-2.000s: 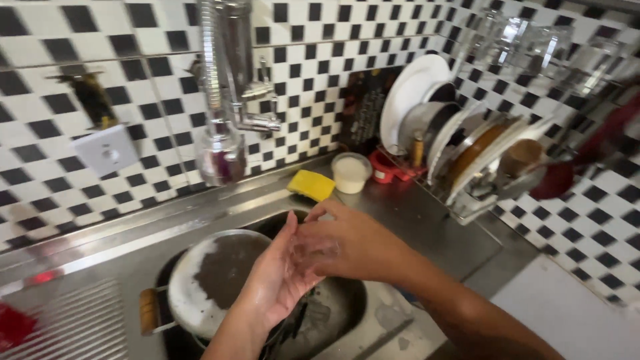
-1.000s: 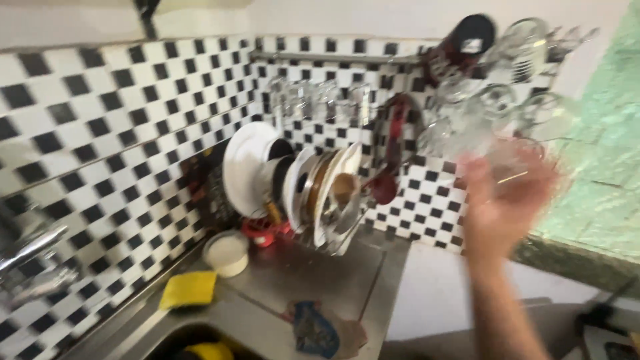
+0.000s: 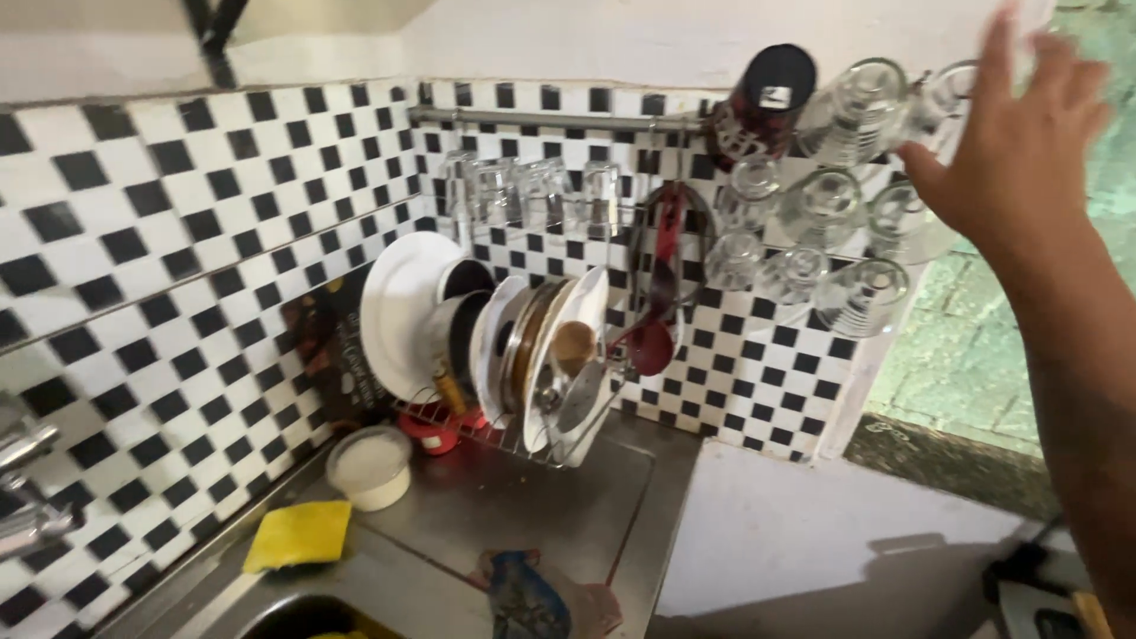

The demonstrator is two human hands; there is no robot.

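Observation:
My right hand (image 3: 1029, 133) is raised at the upper right with its fingers apart and nothing seen in it. It is nearest to several clear drinking glasses (image 3: 830, 200) hung on the tiled wall, and its fingertips overlap the upper right glass in view. A dark tumbler (image 3: 763, 98) hangs at the upper left of these glasses. My left hand is out of view. Below, a wire dish rack (image 3: 510, 444) holds white plates (image 3: 395, 311) and other dishes on edge. Red ladles (image 3: 652, 346) hang on the wall between the rack and the glasses.
On the steel counter (image 3: 550, 497) are a yellow sponge cloth (image 3: 299, 535), a lidded plastic tub (image 3: 368, 466) and a blue patterned packet or cloth (image 3: 528, 599). The sink basin (image 3: 293, 612) shows at the bottom, a metal faucet (image 3: 31, 524) at the left edge. A metal rail (image 3: 559, 122) crosses the wall.
Two seconds ago both hands were together over the sink; now only the right one shows, raised beside the hanging glasses. The view has swung right and up.

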